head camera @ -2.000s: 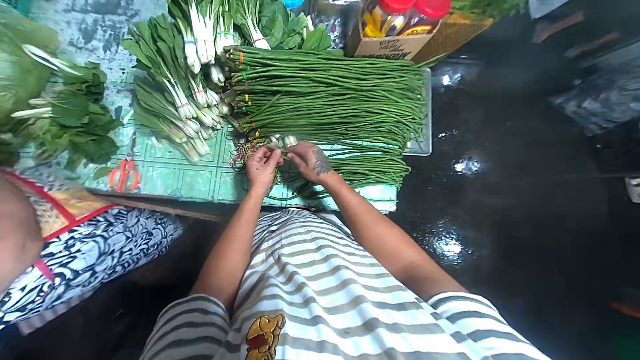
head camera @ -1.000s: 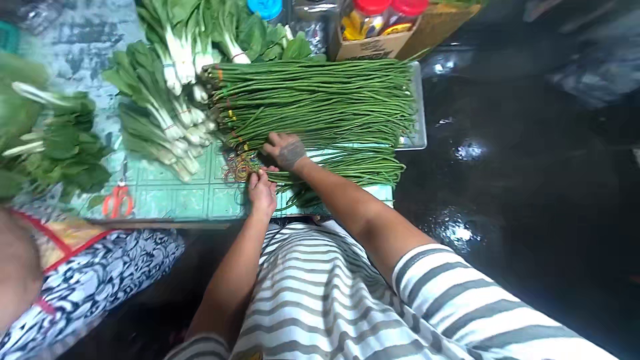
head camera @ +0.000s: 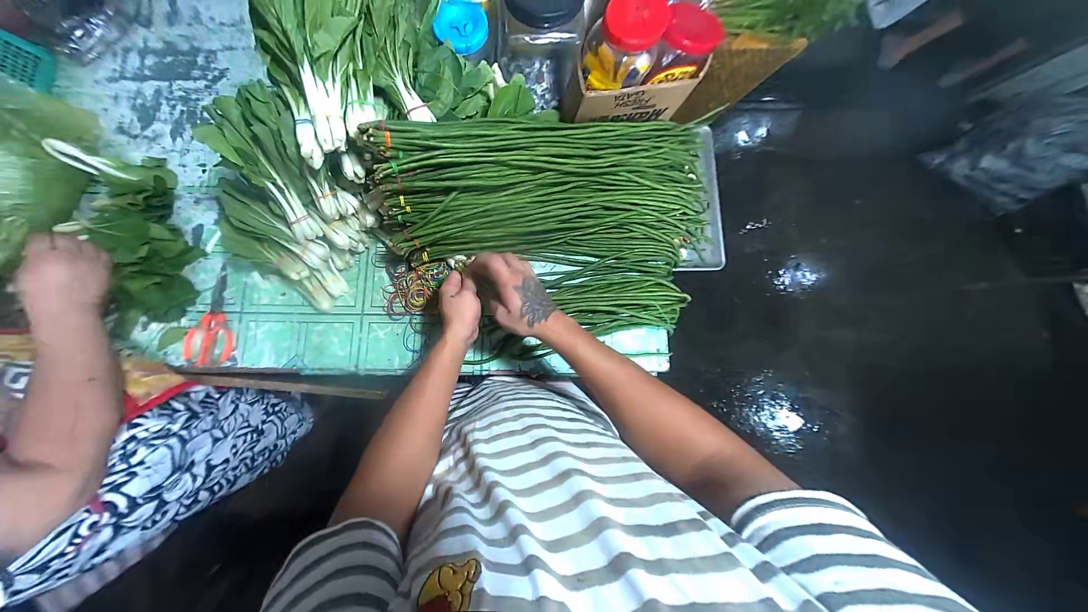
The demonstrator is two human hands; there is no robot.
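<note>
My left hand [head camera: 461, 304] and my right hand [head camera: 512, 291] are close together at the near edge of the table, both closed around the stem ends of a loose bunch of yardlong beans [head camera: 629, 304]. Fingertips and stem ends partly hide one another. Just left of my hands lies a heap of coloured rubber bands [head camera: 415, 287]. Beyond them, banded bundles of yardlong beans [head camera: 552, 187] lie side by side on a metal tray [head camera: 714, 229], stem ends to the left.
Bunches of leafy greens [head camera: 293, 200] lie left of the beans, with orange-handled scissors [head camera: 209, 338] nearer me. Red-lidded jars [head camera: 636, 34] in a cardboard box [head camera: 625, 104] stand behind. A co-worker's hand [head camera: 64, 272] is at greens on the far left.
My right hand has come back from the banded bundles to beside my left hand. The co-worker's hand and forearm have come into view at the left.
</note>
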